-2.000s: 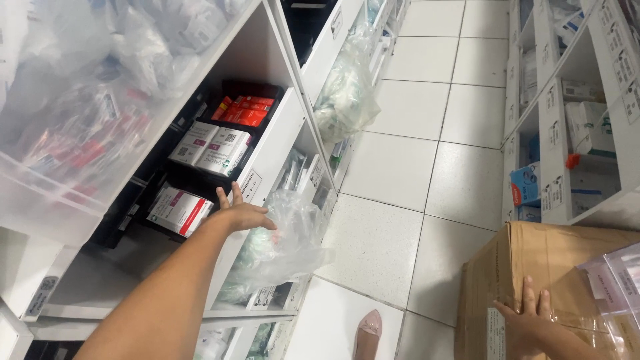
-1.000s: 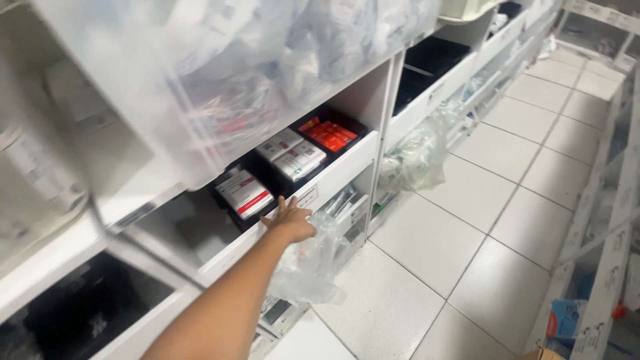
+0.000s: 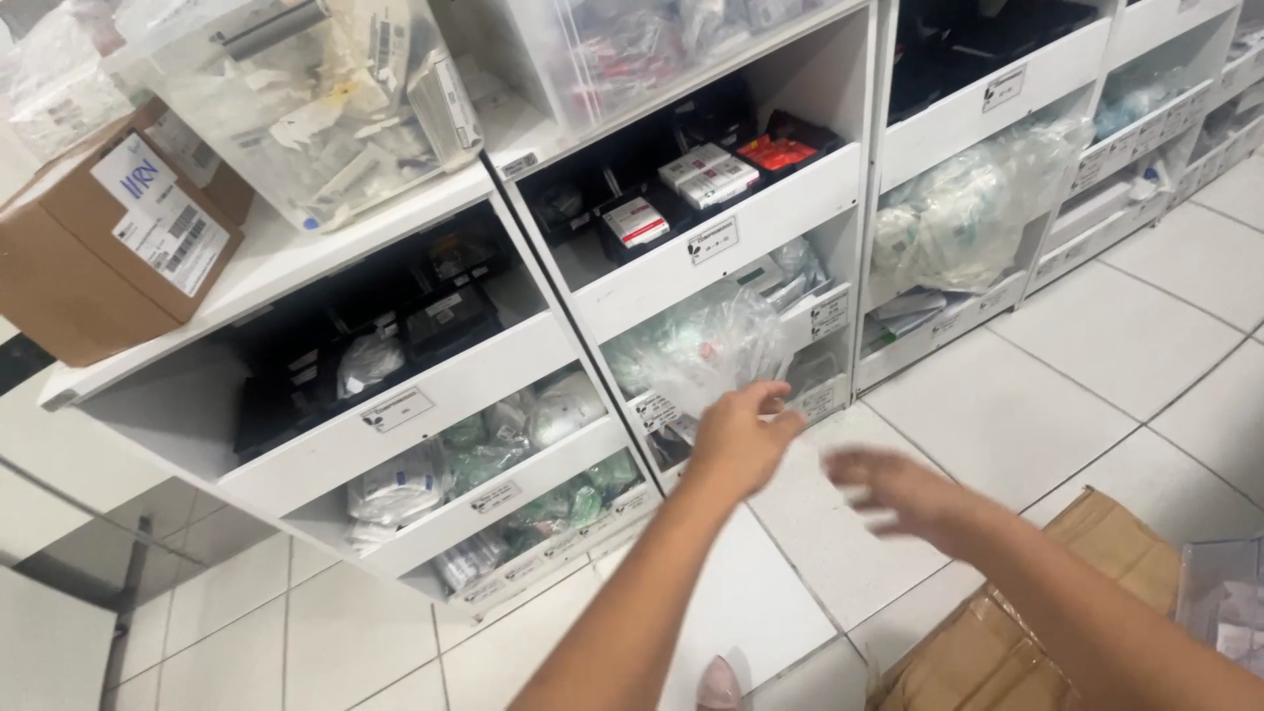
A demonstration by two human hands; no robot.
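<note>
My left hand (image 3: 746,434) is in front of the shelving, fingers apart and holding nothing, just below a clear plastic bag (image 3: 726,341) that bulges out of a lower shelf. To its right, my right hand (image 3: 894,494) is blurred over the floor tiles, open with nothing in it. Above them, a shelf compartment holds black bins with a white and red box (image 3: 635,221), white medicine boxes (image 3: 708,176) and orange-red packets (image 3: 775,152). A labelled white shelf front (image 3: 657,286) runs below these bins.
An opened cardboard box (image 3: 1022,612) stands at lower right, beside a clear plastic container (image 3: 1220,592). A cardboard carton (image 3: 99,257) and a clear bin of packages (image 3: 326,118) sit on the unit at upper left. Another stuffed plastic bag (image 3: 953,217) protrudes from the shelving.
My left hand has moved away from the front of the compartment with the medicine boxes. My right hand, on the cardboard box two seconds ago, is now raised near the left. The view has shifted.
</note>
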